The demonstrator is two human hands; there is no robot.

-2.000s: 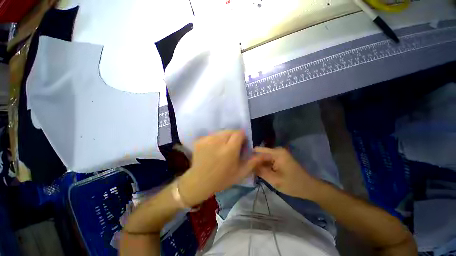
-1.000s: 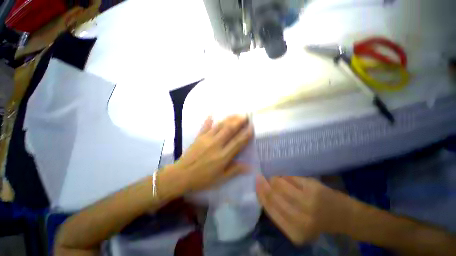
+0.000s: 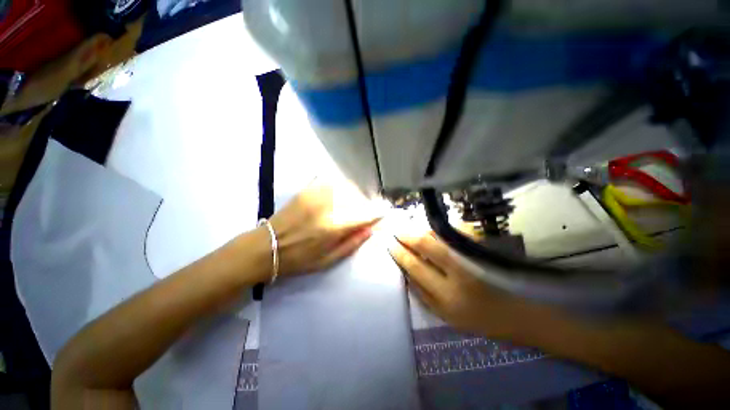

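Observation:
A light grey fabric panel [image 3: 336, 336] runs from the front edge of the table up to the needle area of the white sewing machine [image 3: 320, 48] with a blue stripe. My left hand [image 3: 316, 228] lies flat on the panel, just left of the bright lamp glare. My right hand [image 3: 436, 276] is at the panel's right edge, fingertips close to the needle area. Glare hides the needle and exact finger contact; I cannot tell whether the right fingers grip the cloth. A black fabric strip [image 3: 266, 152] shows along the panel's left side.
Another grey cut panel [image 3: 76, 232] lies at left over black fabric [image 3: 88, 128]. Scissors with red and yellow handles [image 3: 652, 180] lie at right, behind a dark curved cable. A ruler strip [image 3: 480, 356] runs along the front edge. Part of another person [image 3: 88, 60] shows at upper left.
The view has moved in under the machine head. Both hands and the grey panel have moved forward from the table's front edge to the needle area.

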